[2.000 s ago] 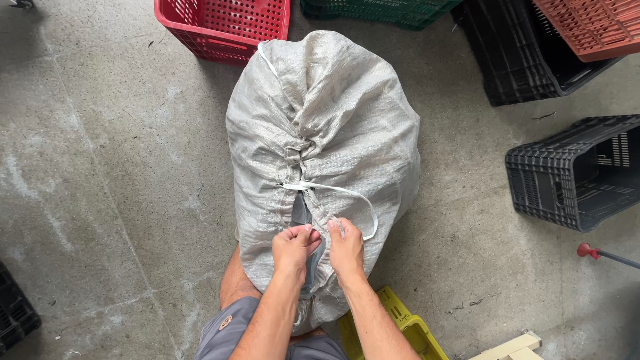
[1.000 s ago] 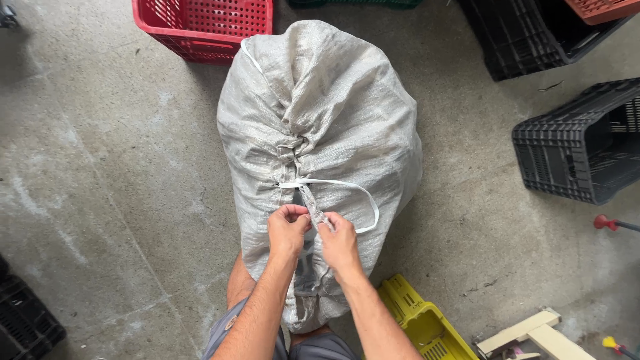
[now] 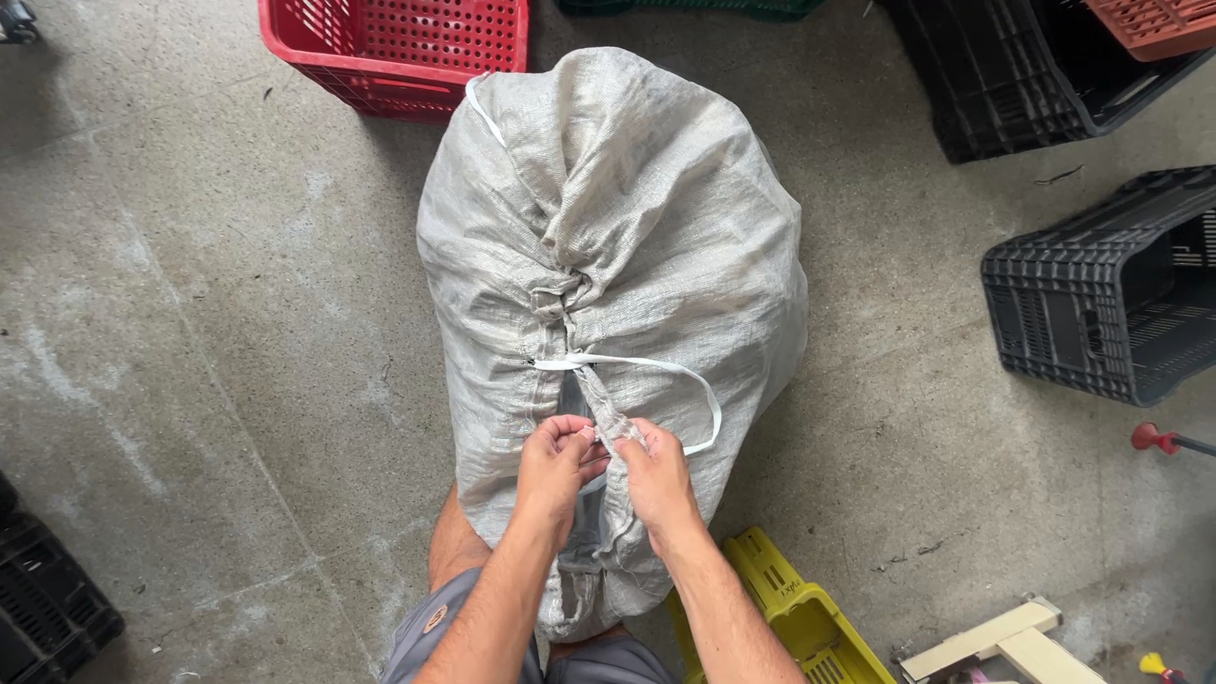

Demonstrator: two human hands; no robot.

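Note:
A large, full woven plastic sack (image 3: pixel 665 266) in pale grey stands on the floor between my legs, its opening partly drawn together. A white cord (image 3: pixel 665 364) ties across the opening and loops to the right, with its end near my right hand. My right hand (image 3: pixel 655 475) grips the rolled right edge of the sack's mouth. My left hand (image 3: pixel 560 465) has its fingertips pinched at that same edge, from the left; whether it holds cloth or a thread is too small to tell. Grey material shows inside the gap below the hands.
A red plastic crate (image 3: pixel 408 71) stands behind the sack, a yellow crate (image 3: pixel 826 636) at the lower right. Black crates (image 3: pixel 1054 304) lie on the right, another black crate (image 3: pixel 47 589) at lower left. A cream frame piece (image 3: pixel 988 641) and a red-tipped rod (image 3: pixel 1154 438) lie at right.
Two seconds ago both hands were lower on the opening, close together. My right hand now holds the right edge folded up, and my left fingertips have come to it. The cord stays tied.

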